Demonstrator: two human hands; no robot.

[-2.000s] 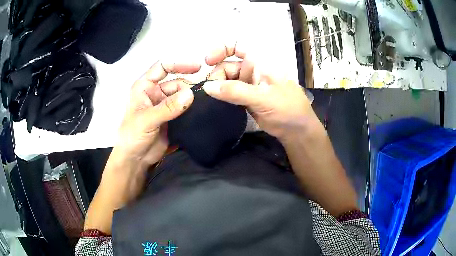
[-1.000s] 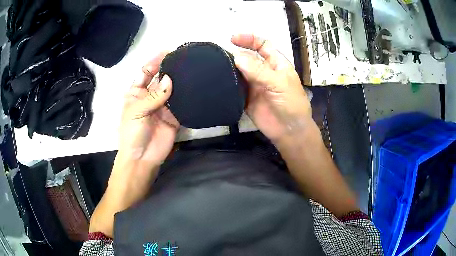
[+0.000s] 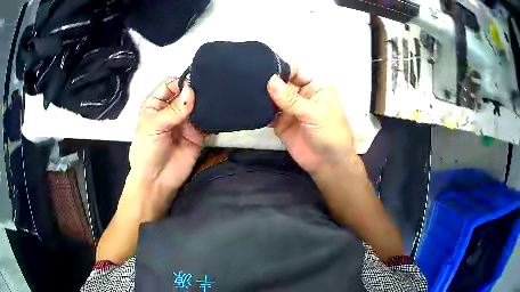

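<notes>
A black rounded pouch piece (image 3: 232, 85) is held up flat over the front of the white tabletop, its smooth face towards me. A band edge with a light stitching line shows at its upper right rim, and a dark edge stands out at its left side. My left hand (image 3: 167, 122) grips the left side, thumb on the face and fingers behind. My right hand (image 3: 313, 117) grips the right side in the same way, thumb near the upper right edge. The back of the piece and some fingertips are hidden.
A pile of black work pieces (image 3: 80, 63) with pale edge lines lies at the left of the white tabletop (image 3: 319, 40). A separate black rounded piece (image 3: 166, 18) lies beside it. Small metal tools (image 3: 406, 60) lie on the stained machine base at right. A blue crate (image 3: 456, 228) stands lower right.
From edge-on handling at its rim, the piece has been opened out and turned so its face lies square between both hands. The view has shifted, moving table items right and downward.
</notes>
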